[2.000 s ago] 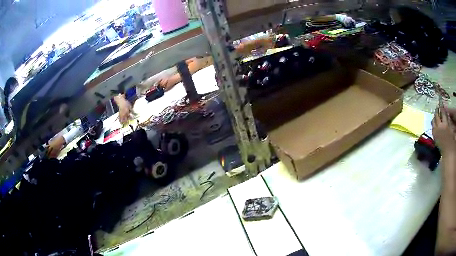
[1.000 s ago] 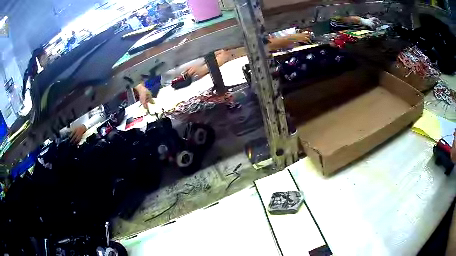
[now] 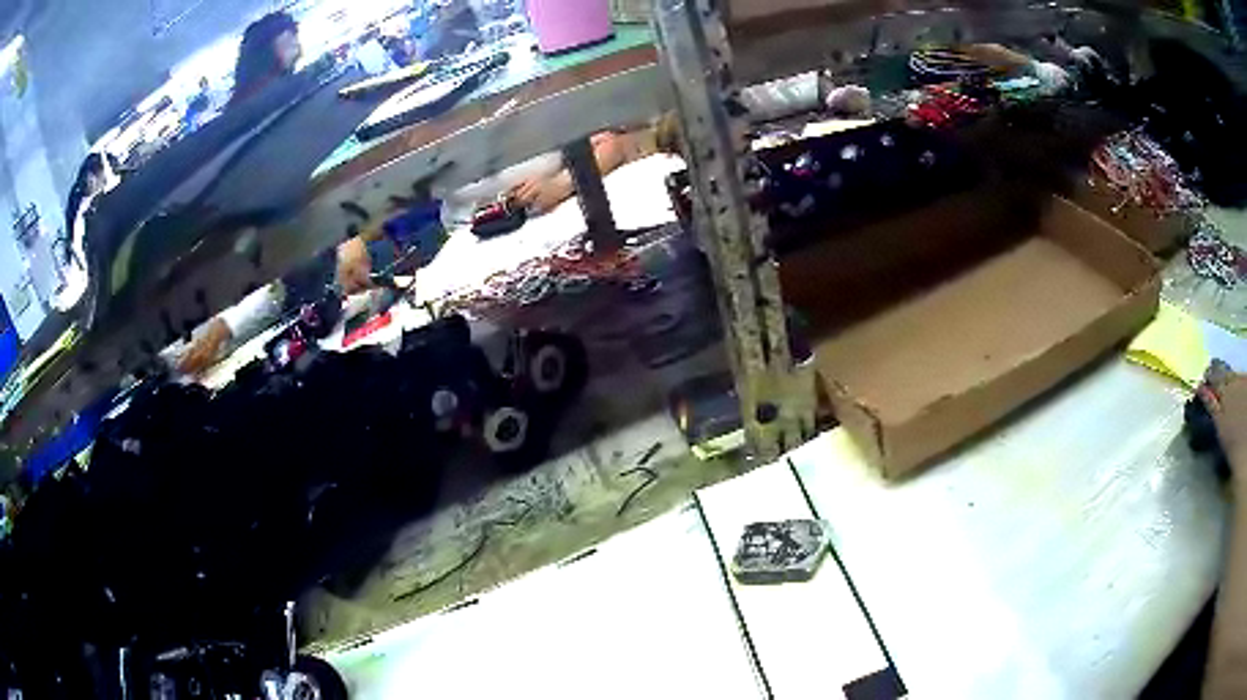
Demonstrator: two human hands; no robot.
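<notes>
Neither of my hands is in view. A grey speckled block [image 3: 781,550] lies on the white bench [image 3: 602,622] between two dark lines. A dark rectangle [image 3: 874,682] lies at the lower end of these lines. An open cardboard tray [image 3: 985,349] with a bare bottom stands on the bench right of a worn slotted metal post [image 3: 736,233]. At the left, a large dark heap of black units [image 3: 260,479] lies beside the bench, with a wheeled chassis [image 3: 509,390] at its right end.
At the right edge, a neighbour's forearm and hand [image 3: 1231,424] are at a dark unit beside a yellow sheet [image 3: 1169,343]. Wire bundles [image 3: 1138,172] lie behind the tray. Other people's hands [image 3: 353,263] work beyond the post. A pink cylinder [image 3: 572,23] stands on the upper shelf.
The view has swung left, so the post, tray and block appear farther right than two seconds ago. Across the bench, hands have shifted and a person's head now shows at upper left.
</notes>
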